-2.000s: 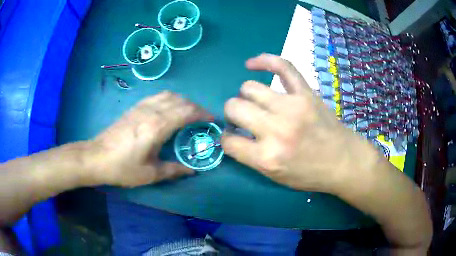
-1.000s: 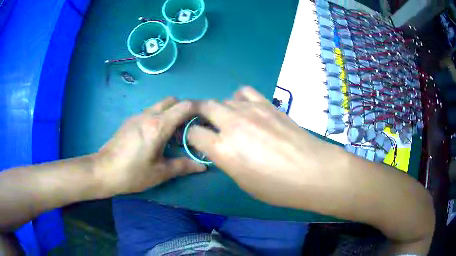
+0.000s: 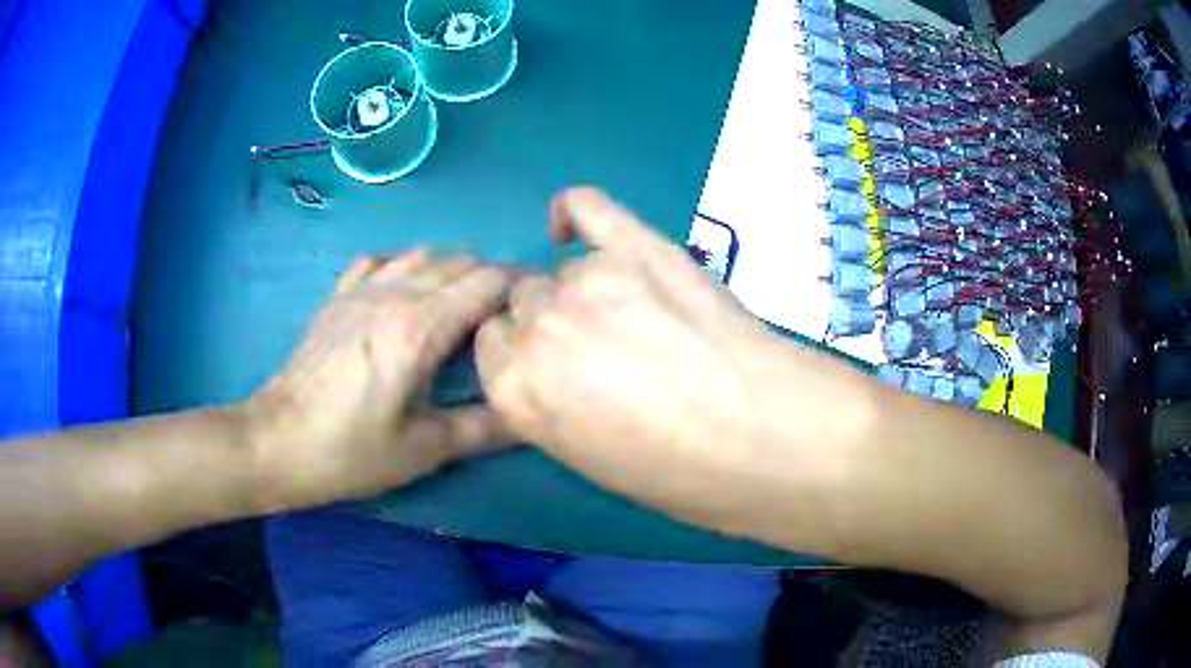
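My left hand [image 3: 379,372] is curved on the near part of the green mat, its thumb and fingers toward my right hand. My right hand [image 3: 614,352] lies over the place between them, its index finger raised and the other fingers curled down. The teal fan housing between the hands is almost wholly hidden, so its pose and the grip on it do not show. Two teal housings stand at the far side of the mat, one nearer [image 3: 374,111] and one farther [image 3: 460,50], each with a pale round centre and leads sticking out.
A blue bin [image 3: 98,222] is at the left. Dense rows of grey motors [image 3: 953,183] with red-black wires lie on a white sheet [image 3: 771,170] at the right. A dark-edged item [image 3: 713,248] lies at the sheet's edge. A small scrap [image 3: 307,195] lies on the green mat [image 3: 588,118].
The housing between my hands was visible two seconds ago and is now covered. My right hand has moved left over it, and its fingers have curled in.
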